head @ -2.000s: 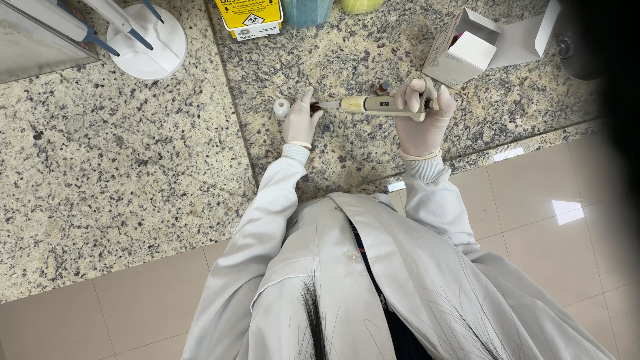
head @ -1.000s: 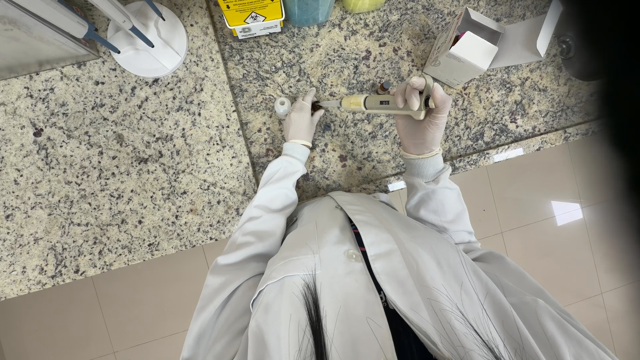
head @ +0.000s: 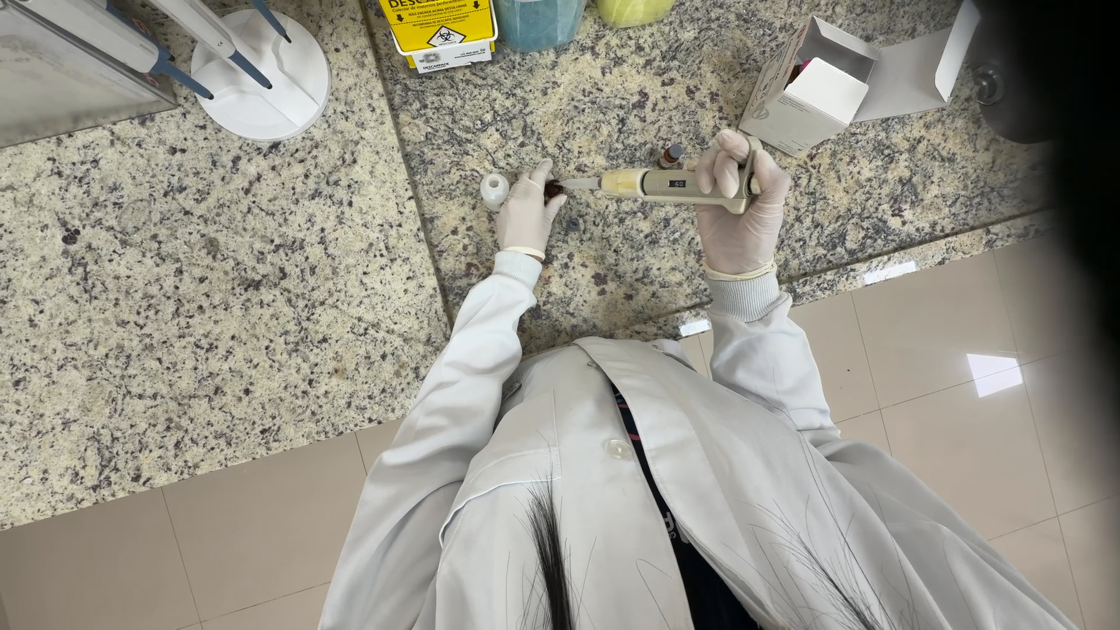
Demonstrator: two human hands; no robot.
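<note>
My gloved left hand [head: 527,210] holds a small dark amber vial [head: 553,189] between thumb and fingers over the granite counter. A micropipette [head: 678,185] lies nearly level in my gloved right hand [head: 740,197], its fingers wrapped round the handle. The pale tip of the pipette meets the mouth of the amber vial; how deep it sits is hidden. Just left of my left hand stands a small white bottle [head: 494,189]. A second amber vial with a dark top [head: 671,155] stands behind the pipette. A small dark cap [head: 572,225] lies near my left thumb.
An opened white carton [head: 809,92] stands behind my right hand. At the back are a yellow sharps box [head: 442,31], a blue container [head: 540,22] and a yellow-green one [head: 633,9]. A white pipette stand [head: 262,87] holds several pipettes at the back left, beside a metal-framed panel [head: 74,74].
</note>
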